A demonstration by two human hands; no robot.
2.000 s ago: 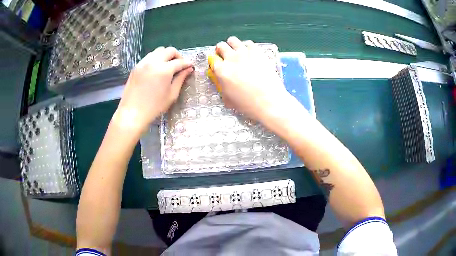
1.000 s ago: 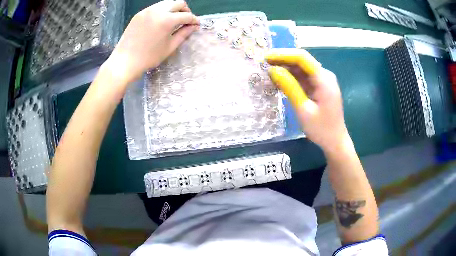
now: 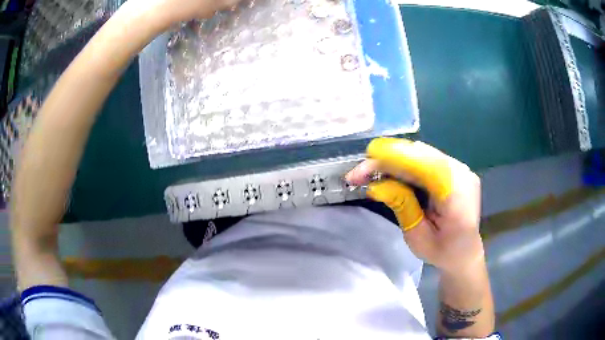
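The fixture strip [image 3: 268,191] lies at the near bench edge, on a stack of strips, its stations showing small dark holes. My right hand [image 3: 434,199], with yellow finger cots, is at the strip's right end. Its fingertips cover the last station; a small roundish thing shows between them, too blurred to tell if it is held. The clear blister tray [image 3: 265,86] lies ahead, with a few round components [image 3: 349,62] in its right column. My left hand [image 3: 199,5] is at the tray's far left, mostly cut off by the top edge, so its fingertips are hidden.
A blue board [image 3: 395,86] shows under the tray's right side. A stack of fixture strips [image 3: 579,86] stands at the right. Stacked full trays [image 3: 60,30] are at the upper left, and another tray stack [image 3: 14,129] is partly behind my left forearm.
My right hand moved from the tray's far part to its right side, then down to the strip's right end. My left hand stayed by the tray's far left as the view tilted down.
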